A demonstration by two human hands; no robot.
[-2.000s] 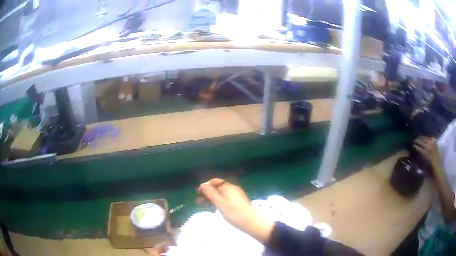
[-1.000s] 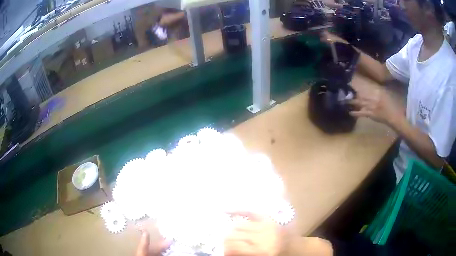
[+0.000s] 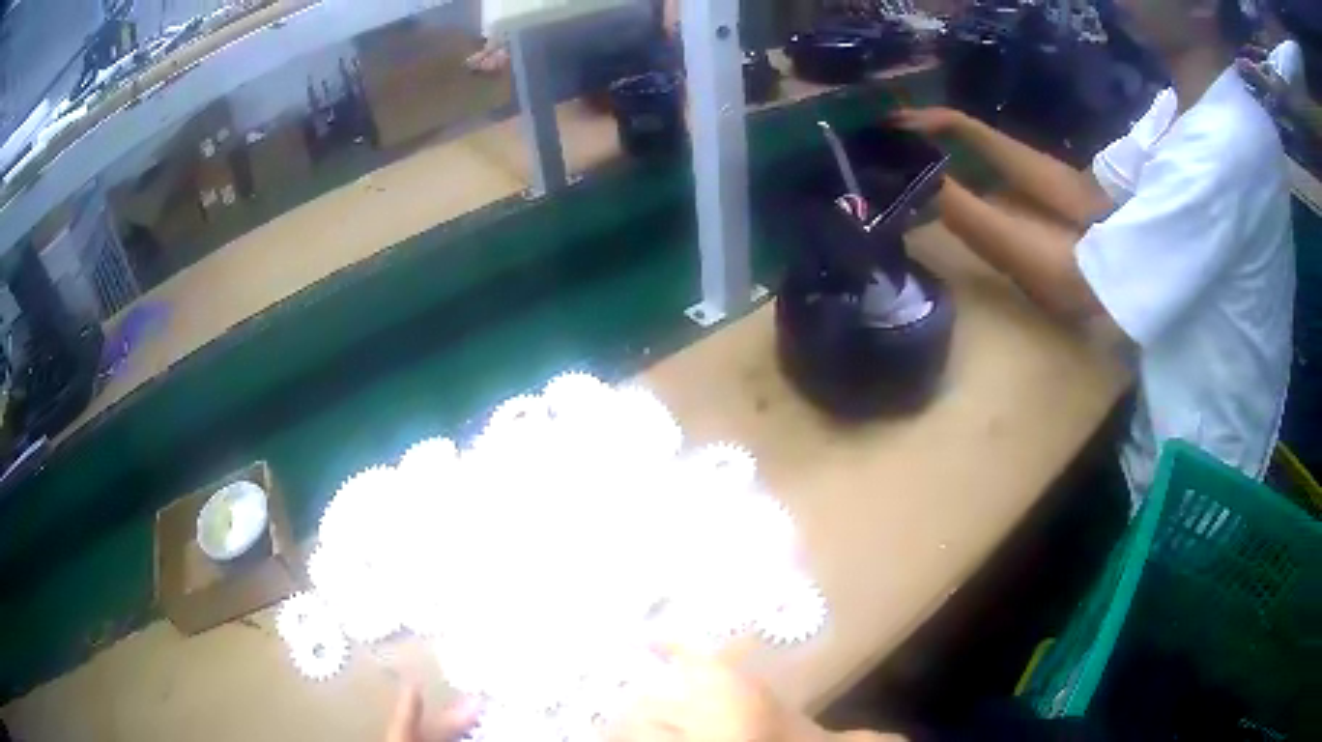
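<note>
A large pile of white plastic gears (image 3: 537, 536) glares on the tan bench in front of me; toothed edges show only at its rim. My right hand (image 3: 711, 702) is at the near edge of the pile, washed out by glare; what it holds cannot be told. My left hand (image 3: 421, 713) is at the bottom edge, mostly cut off, with fingers by the near-left gears. A small white bowl (image 3: 232, 520) with pale yellowish grease stands in an open brown carton (image 3: 218, 589) left of the pile.
A black rounded housing (image 3: 866, 341) with an upright upper part stands beyond the pile, right of a white post (image 3: 718, 174). A person in a white shirt (image 3: 1203, 261) reaches behind it. A green crate (image 3: 1160, 580) is at right. The green conveyor (image 3: 479, 326) runs behind.
My right hand has come down from above the pile to its near edge. The black housing is now nearer the pile, and the person's hands have moved behind it. The view has turned right and down.
</note>
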